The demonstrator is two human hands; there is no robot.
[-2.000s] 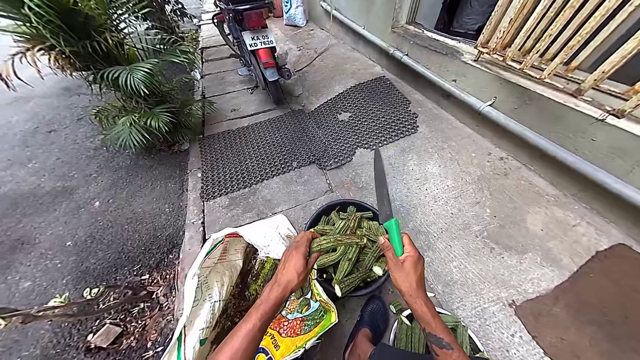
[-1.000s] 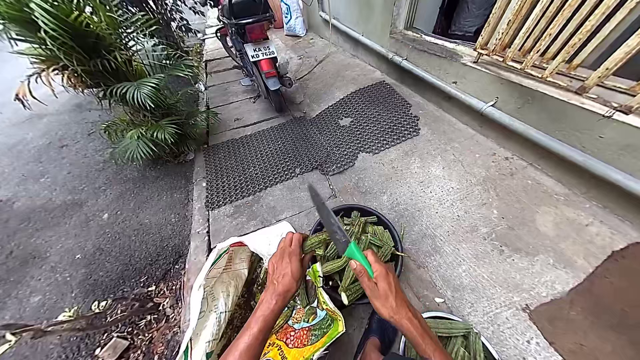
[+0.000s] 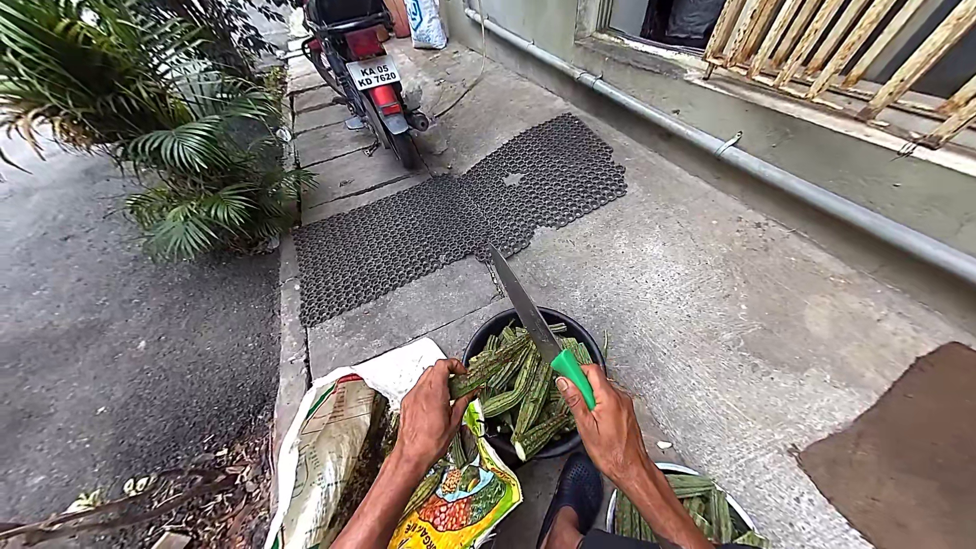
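My right hand [image 3: 608,419] grips the green handle of a kitchen knife [image 3: 528,309], its blade pointing up and left over a black basin [image 3: 598,354]. Ridge gourds [image 3: 526,389] fill that basin. In my left hand [image 3: 431,408] is one ridge gourd [image 3: 492,364], held by its near end at the basin's left side. Below my left hand lies an open printed sack [image 3: 476,503], yellow and white, with more gourds partly hidden inside. A second, pale-rimmed container [image 3: 743,512] of ridge gourds stands at lower right, partly behind my right forearm.
A black honeycomb rubber mat [image 3: 457,221] lies ahead, with a parked motorcycle [image 3: 374,84] beyond it. A wall with a grey pipe [image 3: 793,187] runs along the right. Palm fronds [image 3: 191,152] hang at left. My shoe [image 3: 577,488] is beside the basin; a brown patch [image 3: 900,450] lies far right.
One second ago my left hand was over the sack's opening; now it holds a gourd at the basin. The knife has moved right, away from my left hand.
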